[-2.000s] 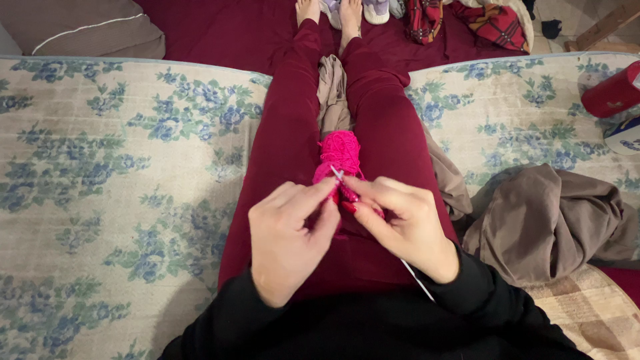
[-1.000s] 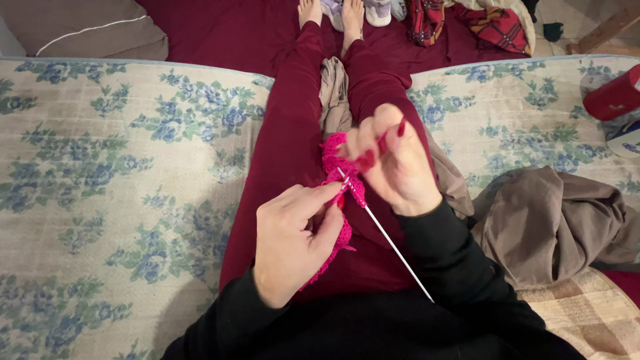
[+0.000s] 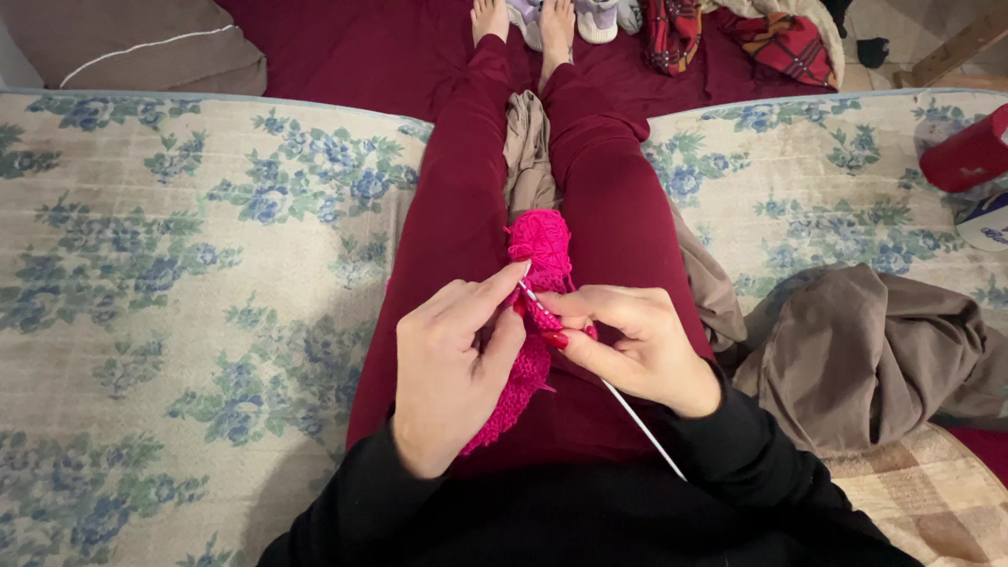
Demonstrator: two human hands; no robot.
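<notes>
A ball of bright pink yarn lies between my thighs, just beyond my fingertips. My left hand pinches pink knitted fabric and the tip area of a needle between thumb and index finger; the fabric hangs below the fingers onto my lap. With thumb and fingers, my right hand grips a pale knitting needle, whose long shaft runs down toward my right sleeve. Pink stitches sit along the needle between both hands. Whether a second needle is within the left fingers is hidden.
I sit on a floral mattress. At the right lie a crumpled brown cloth, a checked blanket, a red container and a white and blue item. A brown pillow is at the far left, and shoes stand by my feet.
My right hand was raised with yarn at the fingers a second ago; now it is lowered and back on the needle. My left hand has stayed at the knitting.
</notes>
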